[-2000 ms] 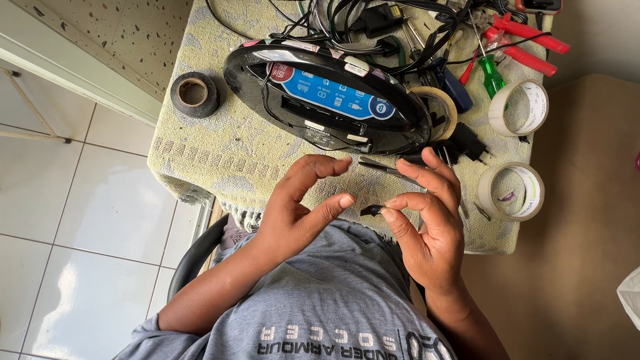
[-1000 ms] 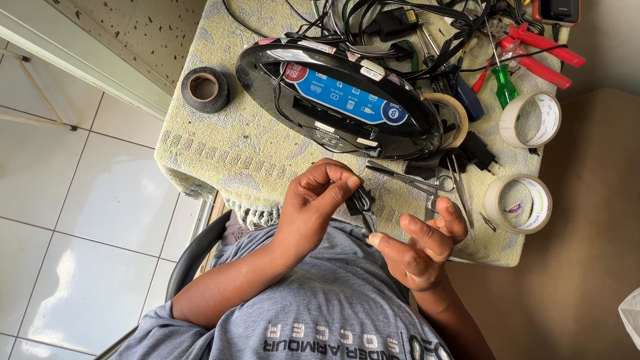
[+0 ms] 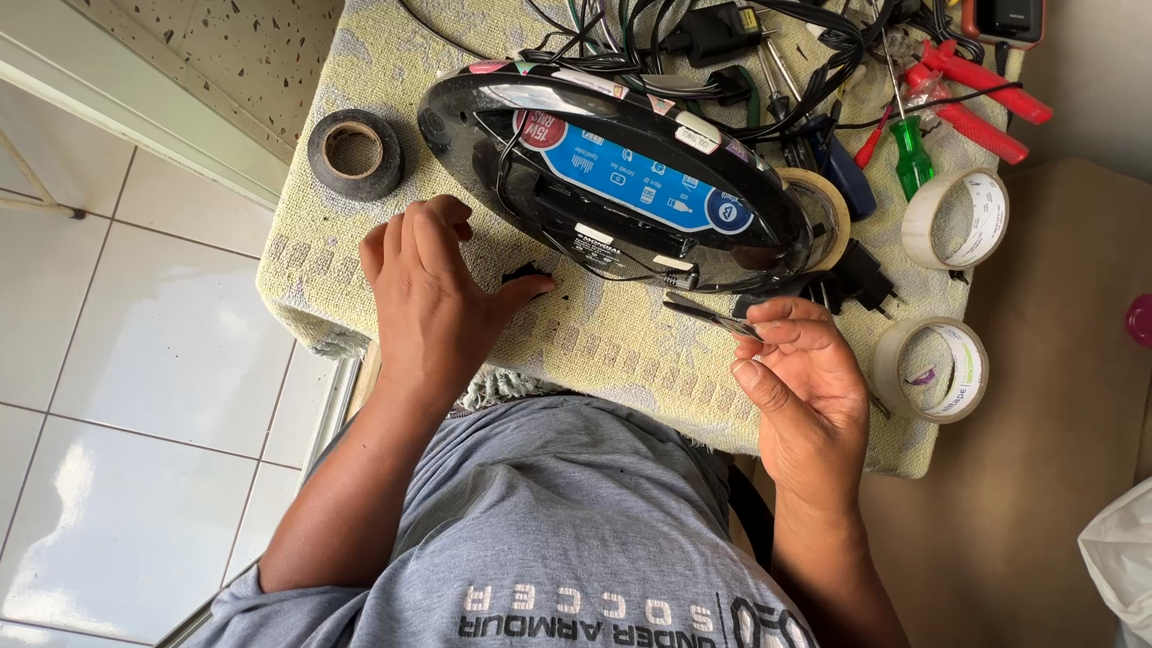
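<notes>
A black Mondial portable speaker [image 3: 621,180] stands on the towel-covered table, its blue label facing me. My left hand [image 3: 432,288] is over the towel left of the speaker's lower edge, fingers bent, its thumb at a small black piece [image 3: 526,270] lying on the cloth; whether it grips anything is hard to see. In my right hand [image 3: 796,378], just below the speaker's right end, is a slim dark metal tool [image 3: 706,313], probably the scissors, held between fingers with its tip pointing left. The tool's rear part is hidden by the fingers.
A roll of black electrical tape [image 3: 355,155] lies at the left. Two rolls of clear tape [image 3: 956,219] are along the right edge, near a green-handled screwdriver [image 3: 913,157], red-handled pliers [image 3: 972,99] and a black plug adapter [image 3: 862,274]. Tangled black cables [image 3: 648,45] lie behind the speaker.
My left hand has moved up and left onto the towel, away from my right hand. My right hand has taken up the metal tool; a second ago scissors lay on the towel below the speaker.
</notes>
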